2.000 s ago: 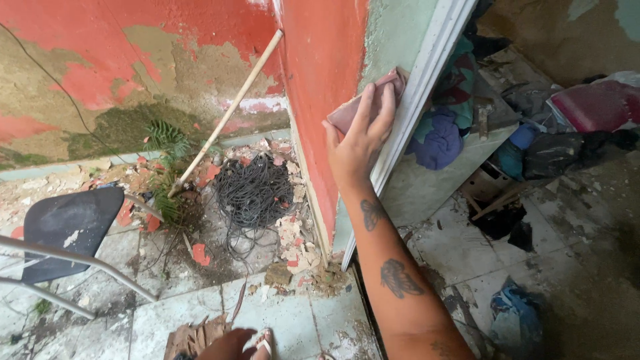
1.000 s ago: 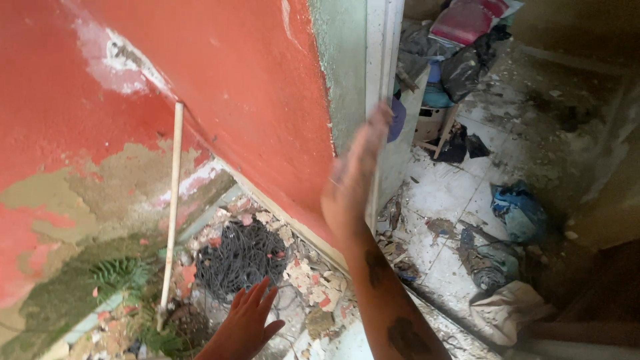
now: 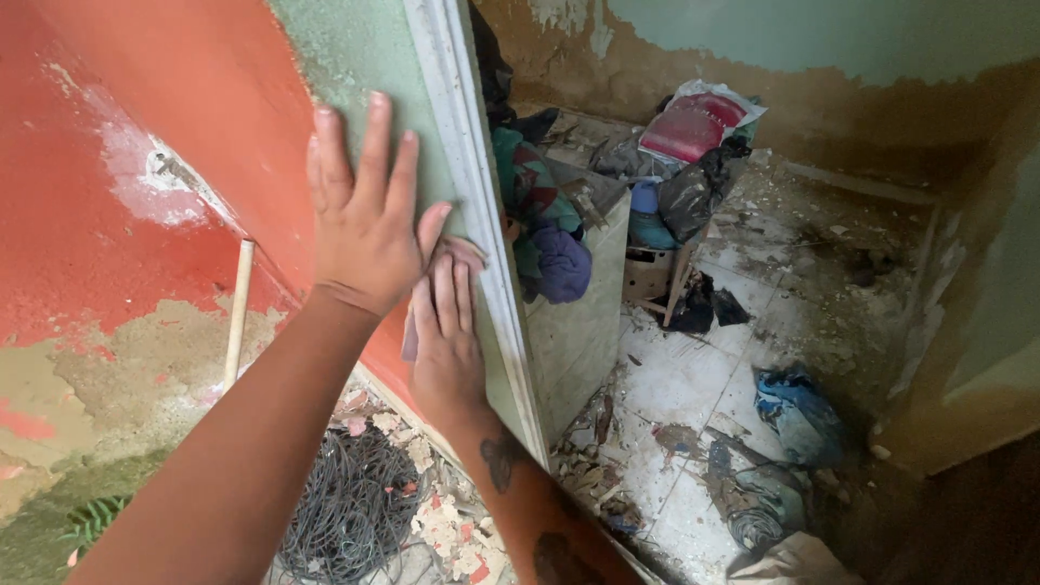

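With fingers spread, my left hand (image 3: 370, 219) lies flat on the red and pale green wall (image 3: 349, 57), holding nothing. Just below and right of it, my right hand (image 3: 451, 341) presses a pinkish sheet, perhaps sandpaper (image 3: 465, 250), against the wall beside the white door frame (image 3: 455, 106). The sheet shows above the fingertips and at the hand's left side; the palm hides the rest. Both hands are close together, the left thumb near the sheet's top edge.
A wooden pole (image 3: 239, 313) leans at the left wall. Tangled dark wire (image 3: 349, 504) lies among paint flakes below. Through the doorway stand a cabinet (image 3: 581, 341) with cloths, a black plastic bag (image 3: 691, 191) and a red package (image 3: 691, 126); rags (image 3: 800, 414) litter the tiled floor.
My left hand has risen from low in the view onto the wall. The right hand, higher up the wall two seconds ago, is now below the left. The view has shifted.
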